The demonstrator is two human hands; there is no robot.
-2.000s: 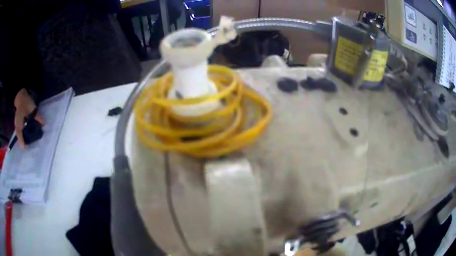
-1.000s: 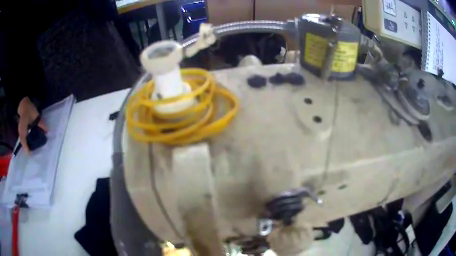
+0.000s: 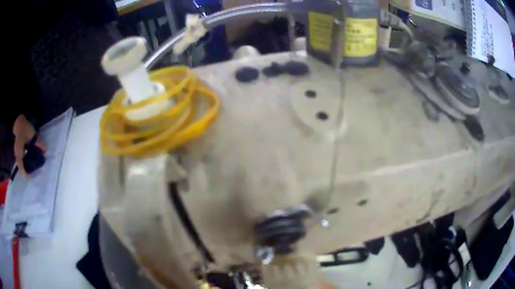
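Observation:
The worn cream sewing machine head [image 3: 254, 152] fills the middle of the head view. Yellow cord [image 3: 161, 115] is looped around the white post [image 3: 135, 79] on its top. A dark round tension part [image 3: 280, 230] sits on its near side. Small metal parts of the needle area [image 3: 243, 277] show brightly at the bottom edge, partly hidden by the head. Black fabric [image 3: 95, 257] lies at the machine's left. Neither of my hands shows clearly; a small blurred skin-toned patch at the bottom edge is too small to tell.
Dark slotted snips [image 3: 343, 257] lie under the arm, beside small black pieces [image 3: 407, 245] and black-handled scissors [image 3: 452, 257]. Opposite, a person's hand [image 3: 25, 147] holds something black on a clipped paper stack [image 3: 42, 186]. A yellow-labelled container [image 3: 359, 36] stands on the machine.
The view has shifted, so the machine and cord sit further left in the picture. A dark slot in the machine's front and the snips now show. The other person's hand stays on the papers.

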